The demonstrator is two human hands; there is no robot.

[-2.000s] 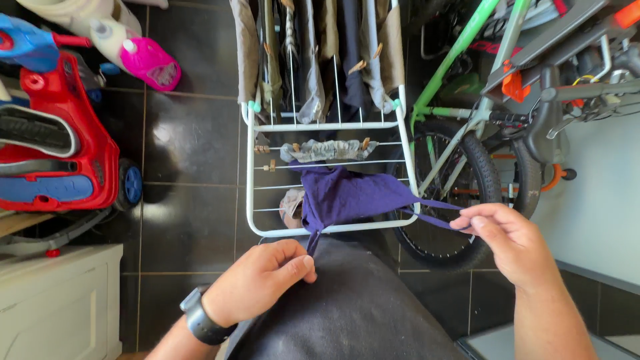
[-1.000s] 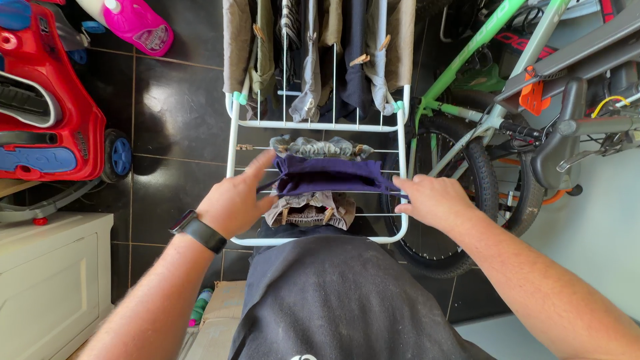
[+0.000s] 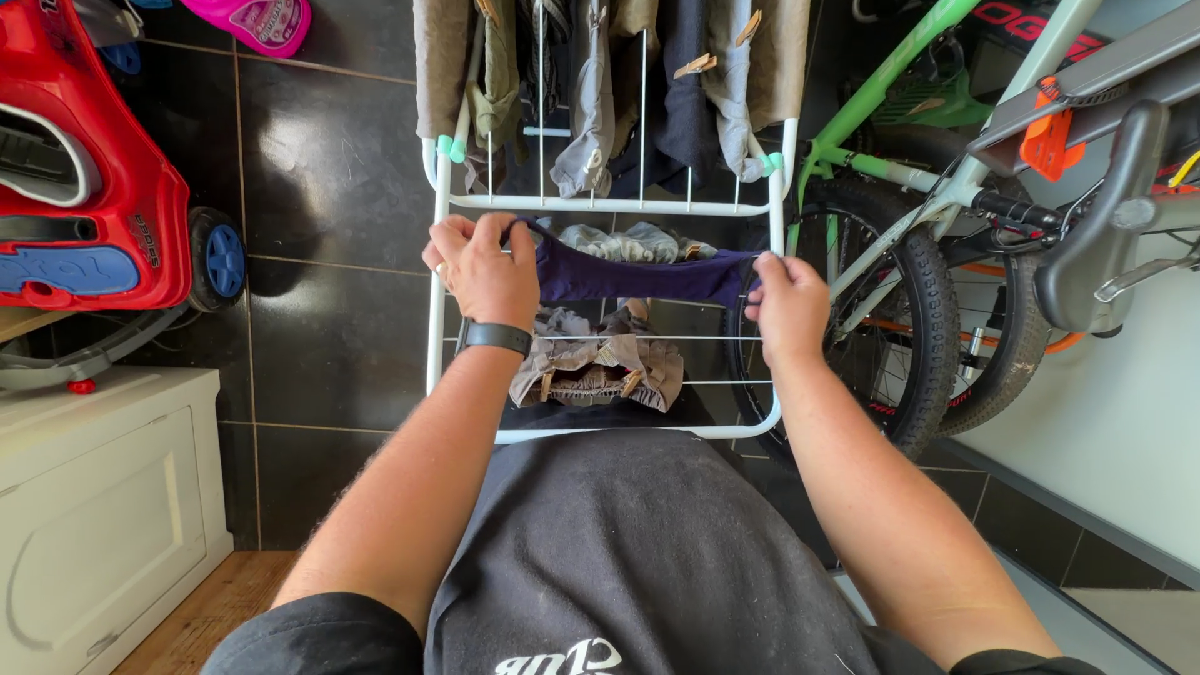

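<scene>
A dark purple garment (image 3: 637, 277) is stretched sideways across the wires of a white drying rack (image 3: 609, 204). My left hand (image 3: 492, 272), with a dark watch at the wrist, grips its left end beside the rack's side tube. At its right end, my right hand (image 3: 787, 305) pinches the fabric between thumb and fingers. A grey patterned garment (image 3: 623, 244) hangs just behind it. Nearer my body, a beige garment (image 3: 609, 370) hangs with wooden clothespins (image 3: 547, 386) on its waistband. Trousers and other clothes (image 3: 586, 112) hang on the raised far part, some with clothespins.
To the right, bicycles stand close to the rack, with a tyre (image 3: 923, 347) and a grey saddle (image 3: 1106, 225). A red ride-on toy (image 3: 122, 206) and a white cabinet (image 3: 112, 506) are at left. A pink bottle (image 3: 267, 23) stands on the dark tiles (image 3: 328, 347).
Two seconds ago the purple garment hung loose with its straps pulled toward me; now it is stretched straight across the rack. Since one second ago, both hands have moved away from my body with it.
</scene>
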